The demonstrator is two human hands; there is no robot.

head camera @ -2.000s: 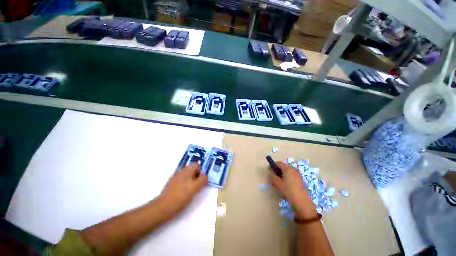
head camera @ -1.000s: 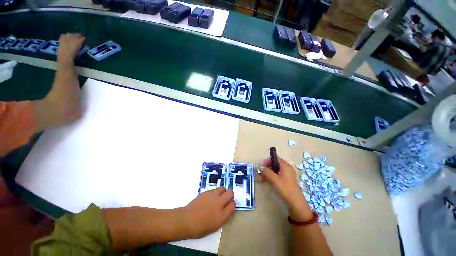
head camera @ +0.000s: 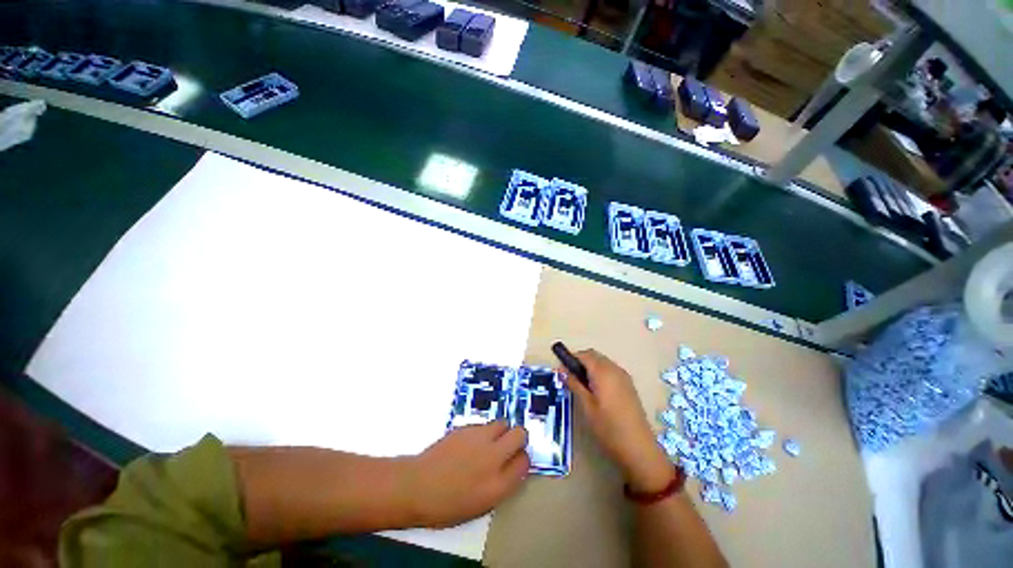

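Observation:
Two plastic housings lie side by side where the white work sheet point(head camera: 300, 300) meets the brown board point(head camera: 600, 499). My left hand point(head camera: 478, 466) rests over the lower part of the left housing point(head camera: 482, 388), its fingertips at the seam with the right housing point(head camera: 547, 427). My right hand point(head camera: 605, 405) holds a dark pen-like tool point(head camera: 571, 363) at the upper right edge of the right housing. Its fingertips are over that edge, and whether they hold a small piece cannot be told. A loose pile of light-blue pieces point(head camera: 716, 422) lies right of my right hand.
Behind the sheet runs a green conveyor belt point(head camera: 367, 144) with a pale edge rail, carrying housings point(head camera: 648, 233) in pairs and a single one point(head camera: 259, 95). A bag of blue pieces point(head camera: 905, 372) and a white roll point(head camera: 992, 294) are at the right. A metal post point(head camera: 844, 105) stands beyond.
The housing pair has come down and right in view under my left hand. My right hand has moved left to the right housing. Another person's arm at the left has gone.

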